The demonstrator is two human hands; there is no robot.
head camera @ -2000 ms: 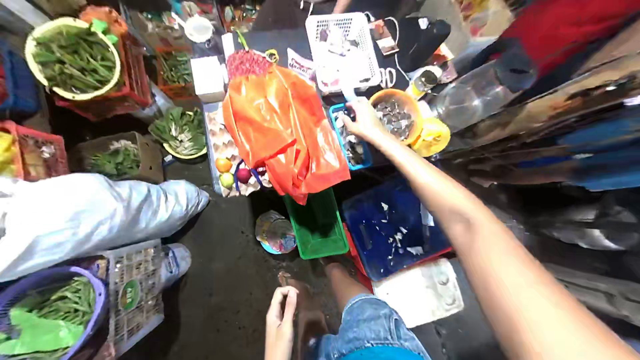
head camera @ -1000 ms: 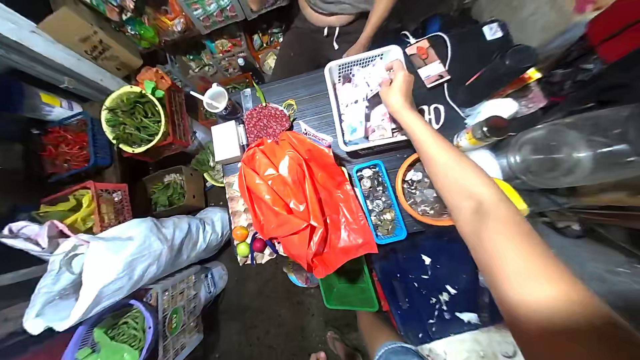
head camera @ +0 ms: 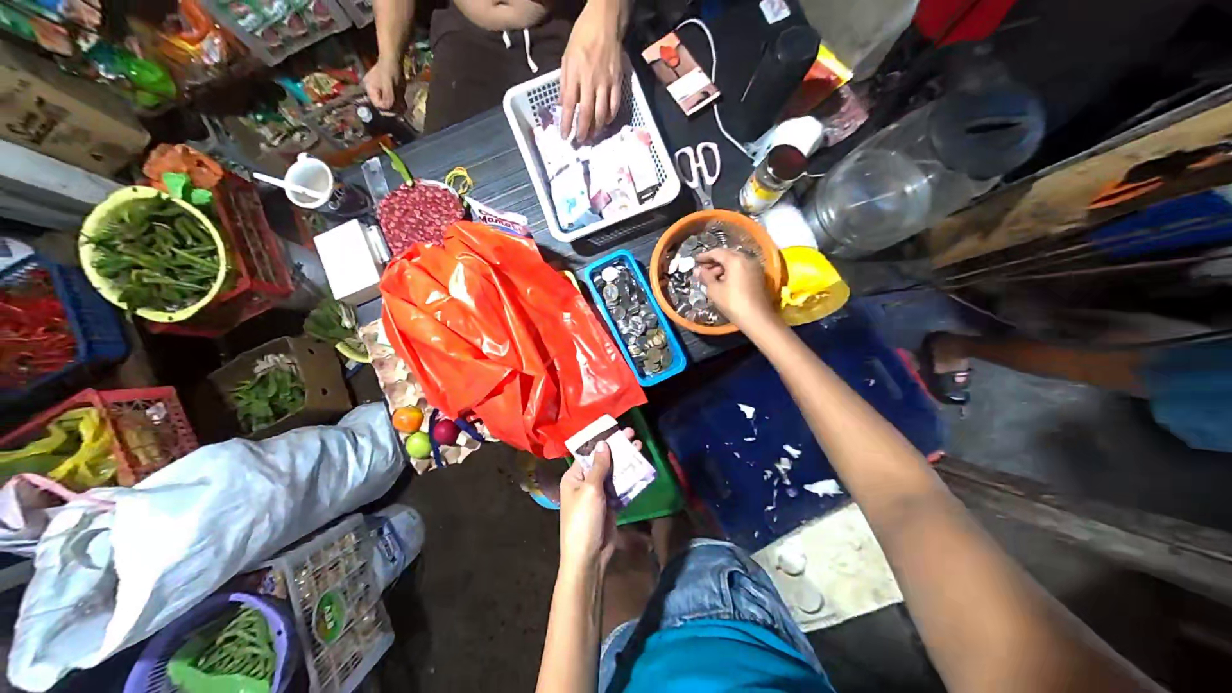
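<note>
Folded banknotes (head camera: 626, 472) are pinched between the thumb and fingers of my left hand (head camera: 589, 496), just below an orange-red plastic bag (head camera: 491, 337). My right hand (head camera: 736, 286) reaches into an orange bowl (head camera: 664, 241) of coins (head camera: 693, 294); its fingertips touch the coins, and whether they grip one I cannot tell. Left of that bowl lies a blue basket (head camera: 680, 371) with more coins (head camera: 633, 318). Behind both stands a white plastic basket (head camera: 529, 159) of banknotes (head camera: 611, 178), with another person's hand (head camera: 591, 72) in it.
Scissors (head camera: 700, 168), a yellow bag (head camera: 813, 286) and a large clear plastic jar (head camera: 871, 197) are near the bowl. Small red onions (head camera: 419, 214) sit behind the orange-red bag. Below the table edge are a dark blue lid-like surface (head camera: 799, 423) and a green bin (head camera: 657, 481). A white sack (head camera: 221, 510) lies at left.
My right hand has moved from the white basket to the orange bowl. My left hand, out of view one second ago, now shows with banknotes. The other person's hand has come into the white basket.
</note>
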